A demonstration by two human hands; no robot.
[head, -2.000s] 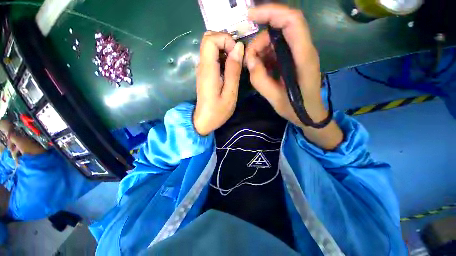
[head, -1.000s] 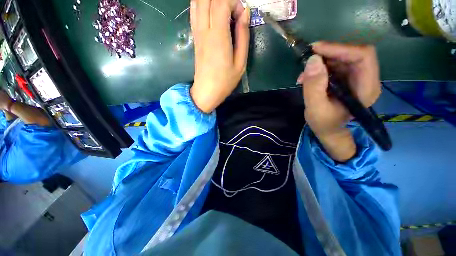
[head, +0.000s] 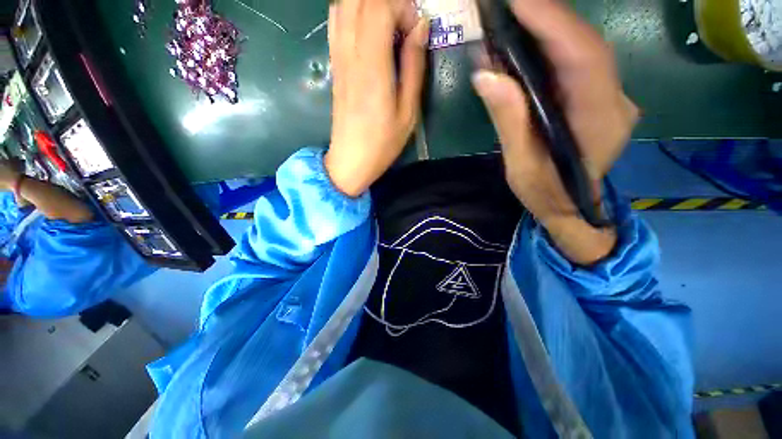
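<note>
The phone housing (head: pixel 446 32) lies on the green mat at the top edge of the picture, partly cut off, with its blue-purple board end toward me. My left hand (head: pixel 375 86) is at its left side, the fingertips against it and cut off by the top edge. My right hand (head: pixel 570 111) is blurred at its right and holds the black soldering iron (head: pixel 549 111), handle slanting down toward my wrist. The iron's tip is not visible. A pile of small maroon and silver components (head: pixel 204 51) lies at upper left.
A black rack (head: pixel 129 146) with phones in slots stands along the left. Beyond it are another person's arm (head: pixel 51 201) and a red-handled tool (head: pixel 50 151). A yellow-green tub (head: pixel 724 30) with white bits is at upper right. The mat's front edge runs before me.
Since one second ago my right hand has moved up and left over the phone's right side, and the iron stands steeper. My left hand has barely moved.
</note>
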